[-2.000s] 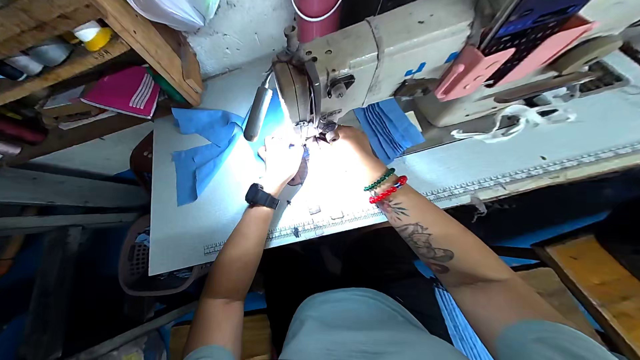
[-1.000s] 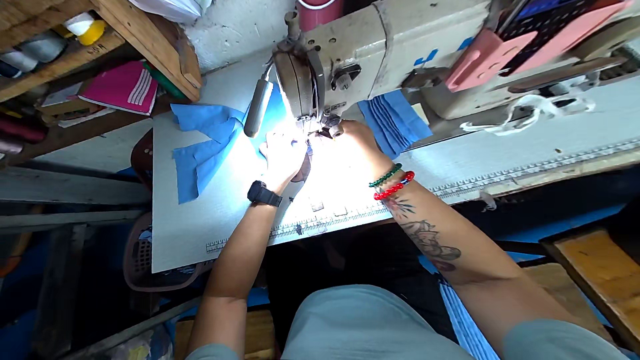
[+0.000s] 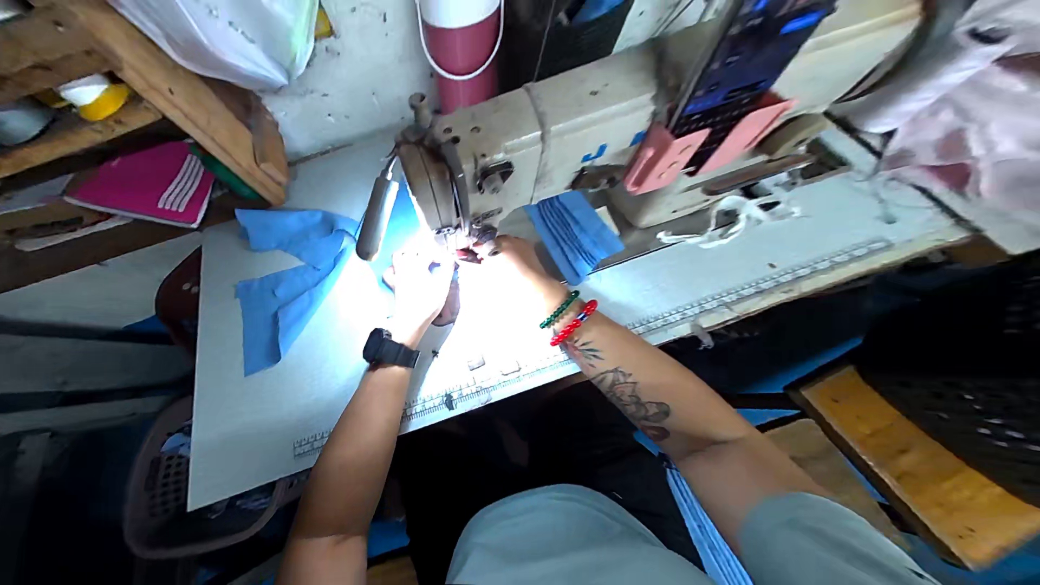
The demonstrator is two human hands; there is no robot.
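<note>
An industrial sewing machine (image 3: 520, 138) stands on a white table, its lamp glaring over the needle area. My left hand (image 3: 418, 284), with a black watch at the wrist, lies just left of the needle on the work surface. My right hand (image 3: 520, 264) is at the right of the presser foot, bead bracelets at its wrist. Glare washes out the fingers of both hands and whatever is under them. Blue fabric (image 3: 296, 272) spreads left of my left hand and runs behind the machine head. A stack of folded blue pieces (image 3: 575, 236) lies beyond my right hand.
A phone (image 3: 743, 61) sits in a pink holder (image 3: 666, 158) before the machine. White strips (image 3: 735, 219) lie to the right. A measuring tape (image 3: 707, 305) runs along the table's front edge. A plastic basket (image 3: 154, 496) is below left; a wooden shelf (image 3: 195, 122) stands upper left.
Both hands stay close to the needle area, with no plain change in what they touch. The blue fabric and the folded stack lie as before.
</note>
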